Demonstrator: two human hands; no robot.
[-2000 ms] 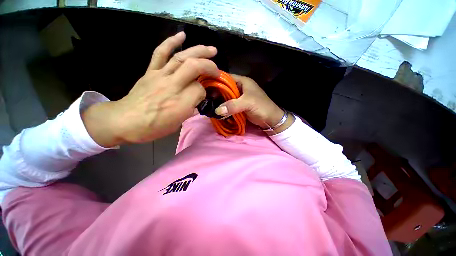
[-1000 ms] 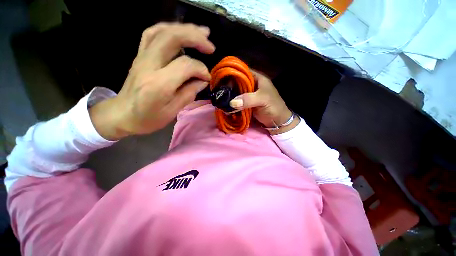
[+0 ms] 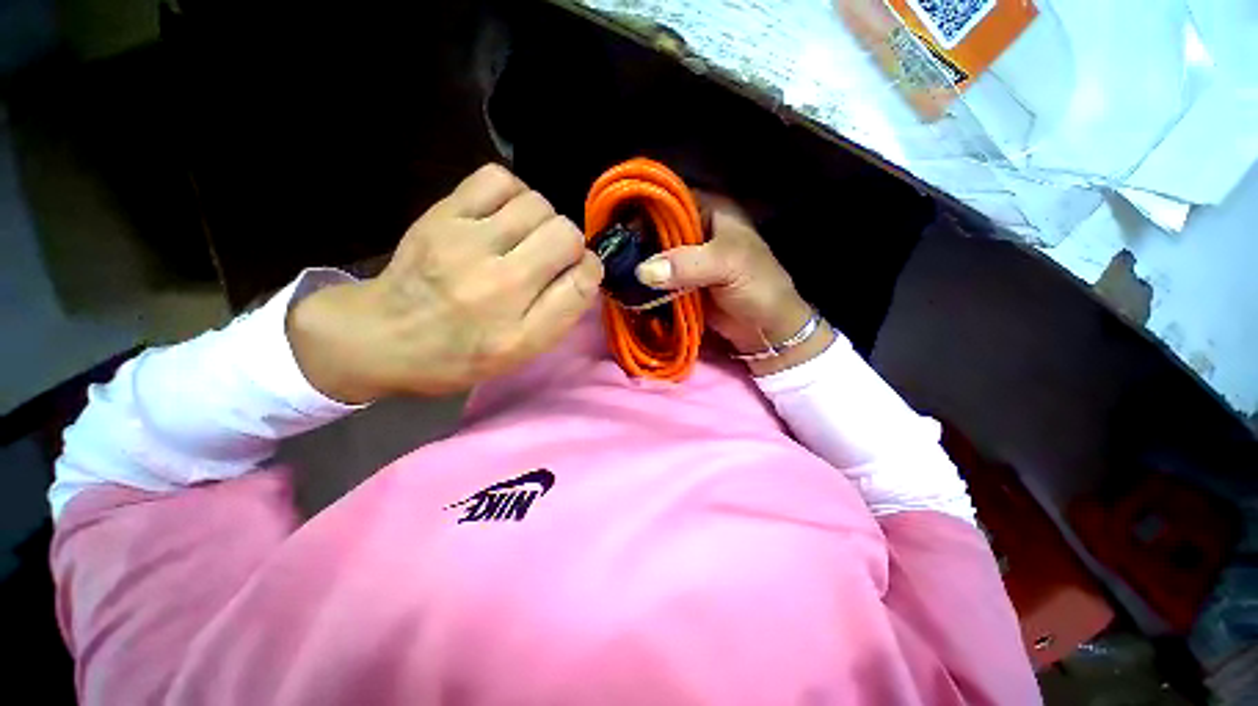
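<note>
An orange extension cord (image 3: 672,207), coiled in a long oval, is held upright in front of my chest. Its black connector (image 3: 624,262) lies at the coil's middle, with a thin pale strand just below it. My right hand (image 3: 734,273) grips the coil from the right, its thumb on the connector and its other fingers hidden behind. My left hand (image 3: 476,283) has its bent fingers closed together, with the fingertips at the connector's left side. What exactly the fingertips pinch is hidden.
The worn white bench (image 3: 773,62) has its chipped edge beyond my hands. A clear plastic bag with an orange label (image 3: 966,35) and white paper sheets (image 3: 1200,138) lie on it. A red plastic stool (image 3: 1055,607) stands at lower right.
My left hand has gone from raised, spread fingers to closed fingers at the connector. My right hand still holds the coil, now more upright. The view has shifted, showing more of the orange label.
</note>
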